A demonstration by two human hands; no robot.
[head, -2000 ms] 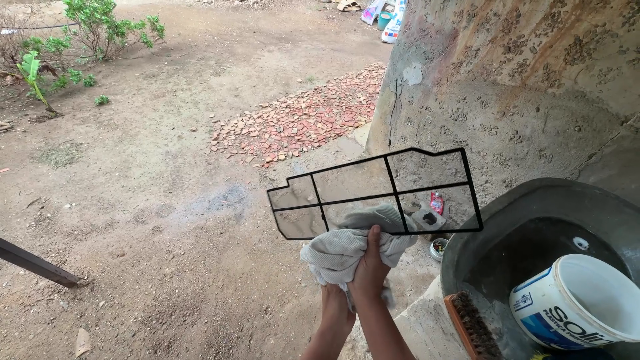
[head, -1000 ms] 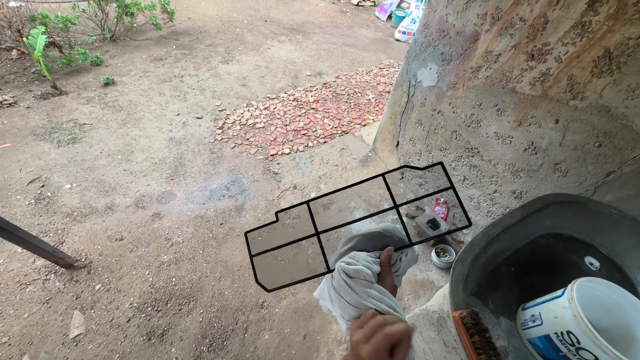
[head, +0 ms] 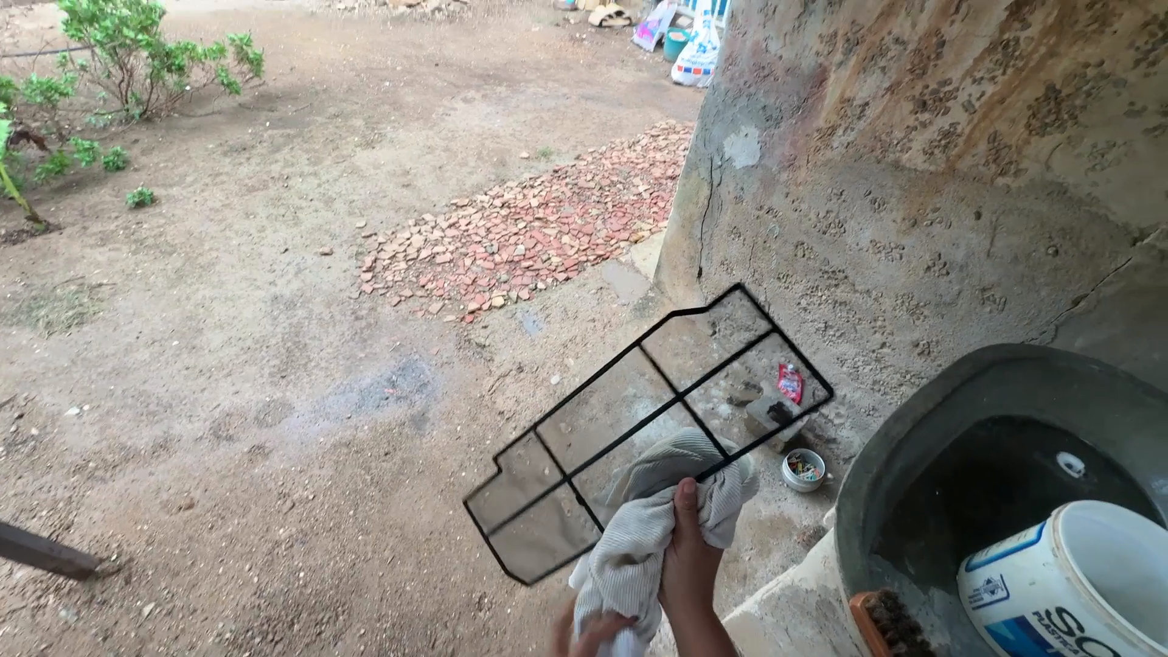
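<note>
A black-framed mesh filter screen (head: 630,420) is held up and tilted, its right end higher. A pale ribbed cloth (head: 639,538) bunches around its lower edge, part of it showing through the mesh. My right hand (head: 689,557) grips the lower edge through the cloth, thumb on the near side. My left hand (head: 593,634), blurred at the bottom edge, is at the hanging end of the cloth; whether its fingers are closed on it is unclear.
At lower right a concrete basin (head: 853,511) holds a white plastic bucket (head: 1013,584); a brush (head: 881,625) lies by its rim. A small bowl (head: 804,471) and a red packet (head: 790,384) are near the rough wall (head: 912,228). Broken tile pieces (head: 538,237) cover ground beyond.
The filter screen has tilted more steeply, its left end now lower. My left hand has moved from beside the right wrist down and left along the cloth.
</note>
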